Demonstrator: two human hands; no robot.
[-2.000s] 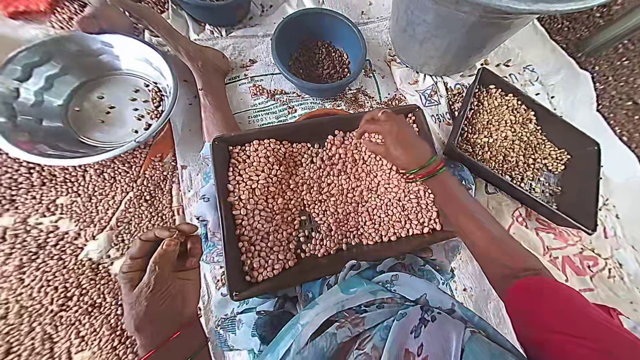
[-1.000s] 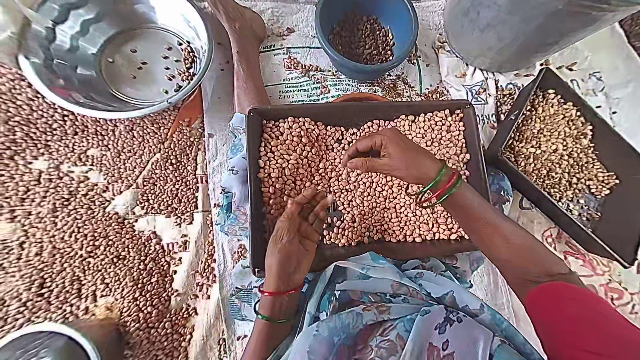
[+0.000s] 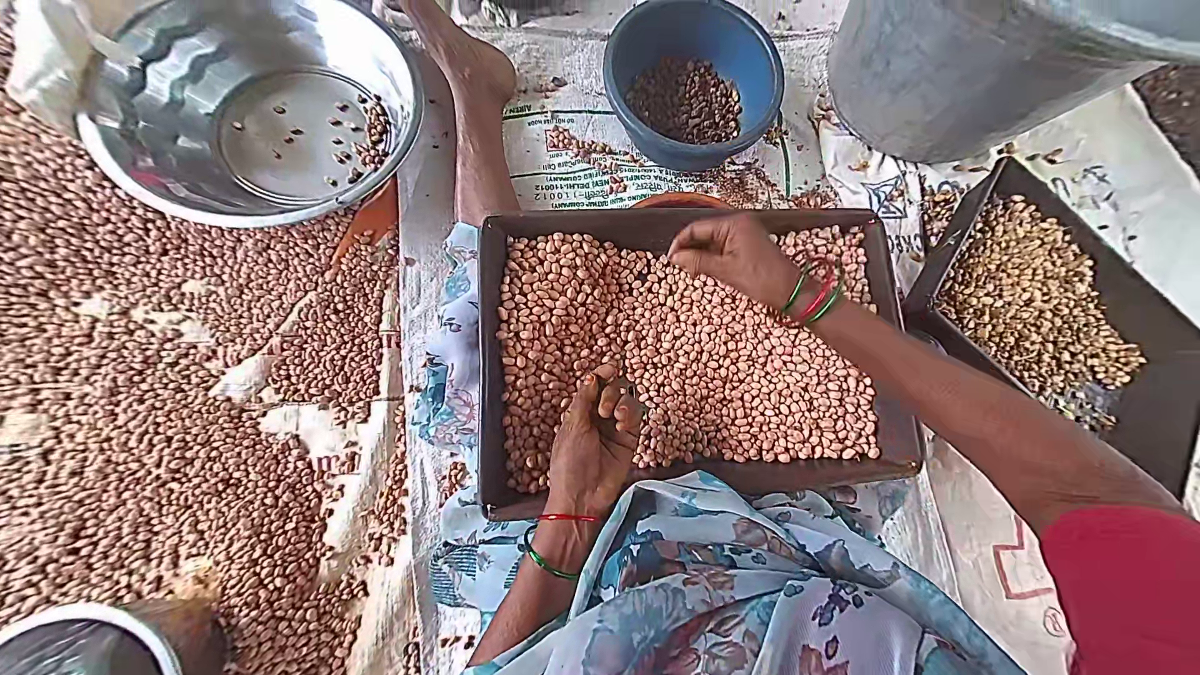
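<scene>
A dark rectangular tray [image 3: 699,478] rests at my lap, filled with pinkish-brown nuts or beans [image 3: 741,366]. My left hand [image 3: 600,427] is palm up over the tray's lower left part, fingers curled; something small and dark shows at the fingertips, too small to name. My right hand [image 3: 736,255] is over the upper middle of the tray, thumb and fingertips pinched together close above the nuts; whether anything is between them is hidden. Green and red bangles circle both wrists.
A steel basin [image 3: 281,141] with a few kernels stands upper left, beside a wide spread of nuts [image 3: 187,422]. A blue bowl [image 3: 694,141] of darker pieces and a grey bucket [image 3: 956,75] are beyond the tray. Another tray [image 3: 1162,375] of paler kernels lies right. A bare foot [image 3: 478,70] extends ahead.
My left hand was outside the tray, at its left, two seconds ago and is now over the nuts. My right hand has moved from the tray's upper right toward its middle.
</scene>
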